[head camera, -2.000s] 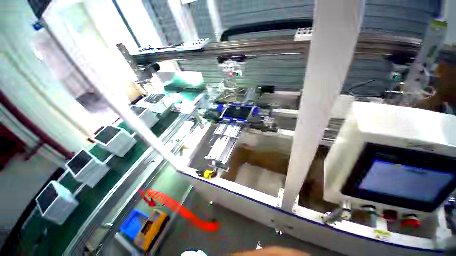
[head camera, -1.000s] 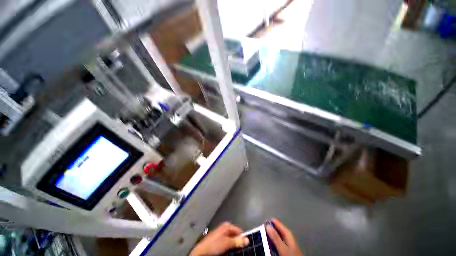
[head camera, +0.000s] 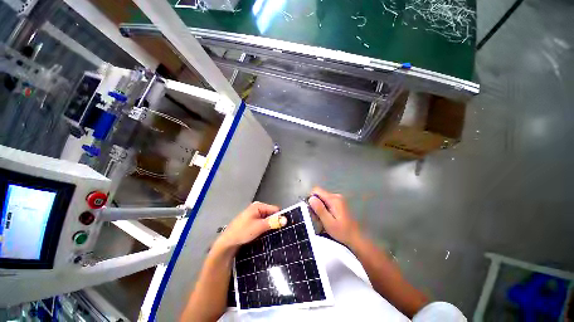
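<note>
A small solar panel (head camera: 280, 264), dark and gridded with a white border, lies tilted against my white clothing at the bottom middle. My left hand (head camera: 252, 225) grips its left and upper edge, with the thumb on the dark face; the thumb tip has a yellowish covering. My right hand (head camera: 330, 214) is closed at the panel's upper right corner. A small dark bit shows at its fingers, but I cannot tell what tool it is.
The white machine frame (head camera: 211, 170) with blue edging and a touchscreen (head camera: 28, 220) stand at left. A green conveyor (head camera: 302, 31) with white trimmings (head camera: 447, 19) crosses the top. A cardboard box (head camera: 428, 126) sits under its right end. A blue item (head camera: 541, 299) lies bottom right.
The view has turned down and right, from the machine to the floor and conveyor. The panel and both hands are now higher in view and show more fully.
</note>
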